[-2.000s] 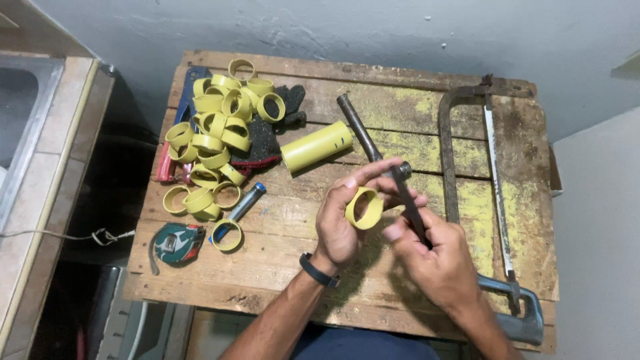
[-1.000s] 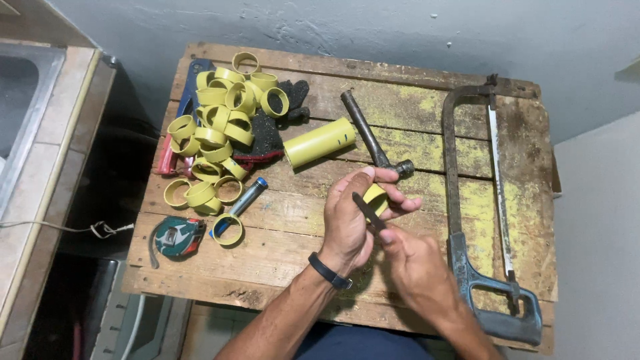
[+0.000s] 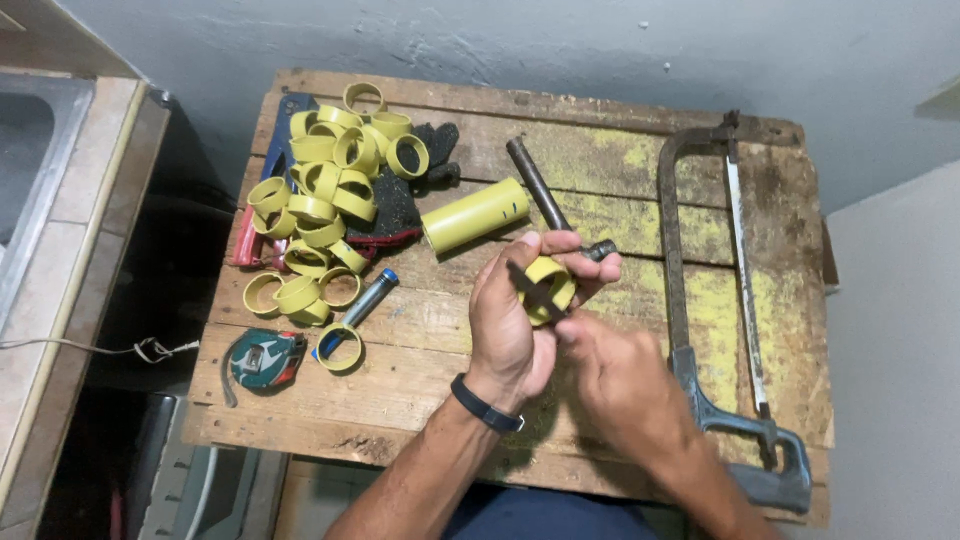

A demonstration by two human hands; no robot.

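My left hand (image 3: 514, 322) holds a yellow plastic pipe ring (image 3: 558, 285) between thumb and fingers, its opening tilted up. My right hand (image 3: 630, 382) grips a dark, flat, narrow tool (image 3: 536, 289), perhaps a file or blade, which lies across the ring; its held end is hidden. Just beyond my left fingertips rests a dark metal socket wrench or bar with a thick head (image 3: 544, 187). A length of yellow pipe (image 3: 476, 216) with dark marks lies left of it. Many cut yellow rings (image 3: 319, 180) are heaped at the left of the wooden table.
A hacksaw (image 3: 675, 255) lies along the right side of the table (image 3: 420, 390). Under and beside the rings are a black glove (image 3: 394, 202) and a blue tool (image 3: 281, 142). A tape measure (image 3: 264, 360) and a blue-ended metal tube (image 3: 367, 300) are front left. Yellow dust covers boards.
The dark tool, upright beside the ring two seconds ago, now lies across the ring's opening. My right hand has moved lower and lets more of the ring show than one second ago.
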